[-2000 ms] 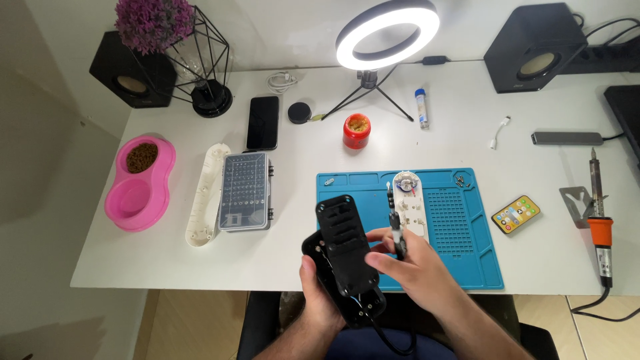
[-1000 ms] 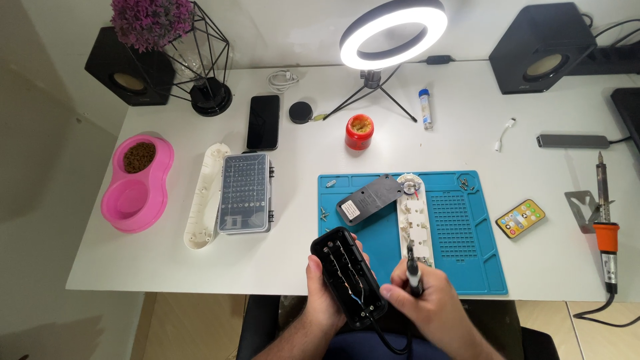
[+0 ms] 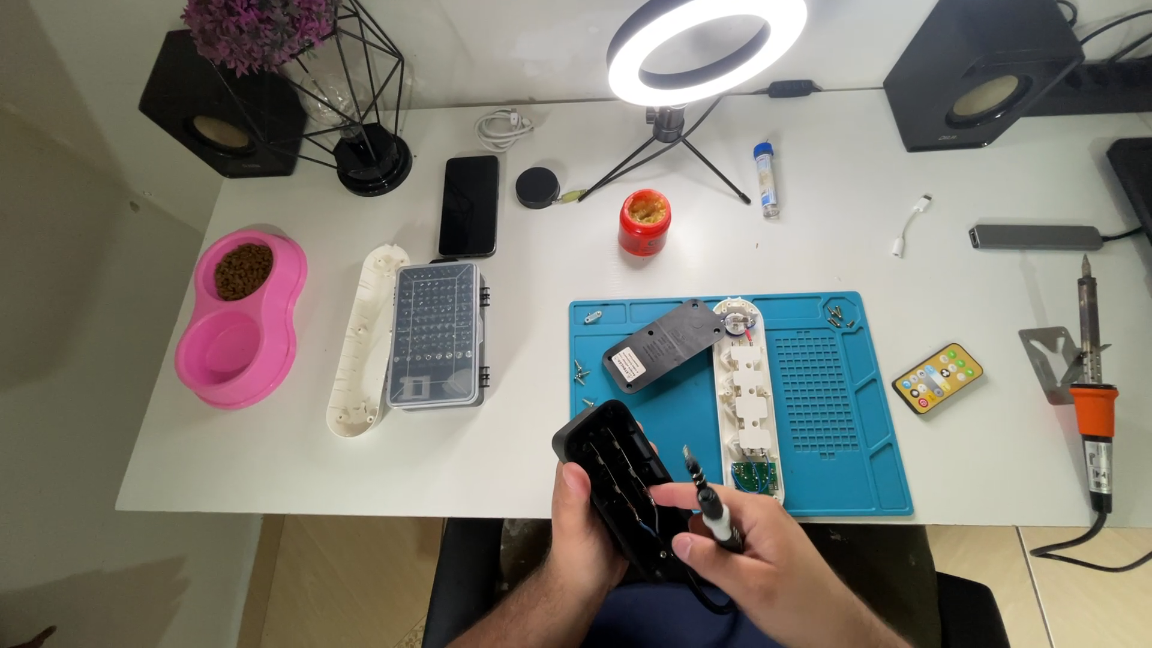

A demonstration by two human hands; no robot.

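My left hand (image 3: 580, 522) grips the open black plastic housing of a power strip (image 3: 621, 486), tilted, with wires and metal strips showing inside. In my right hand (image 3: 756, 549) is a screwdriver (image 3: 715, 513), its tip pointing up and away, while the index finger reaches into the housing. Beyond the hands, the housing's black cover (image 3: 663, 346) lies on the blue silicone mat (image 3: 886, 432), its label side up. Its right end meets an opened white power strip body (image 3: 749, 387) with a green circuit board at the near end.
Small screws (image 3: 580, 371) lie on the mat. To the left are a transparent-lidded case (image 3: 436, 337), a white plastic shell (image 3: 360, 351) and a pink pet bowl (image 3: 225, 355). A soldering iron (image 3: 1092, 387) and a small remote (image 3: 938, 378) lie right; a ring light (image 3: 666, 126) stands behind.
The black cover was over the housing two seconds ago; it now lies on the mat, and the inside is exposed. My right index finger has moved into the housing.
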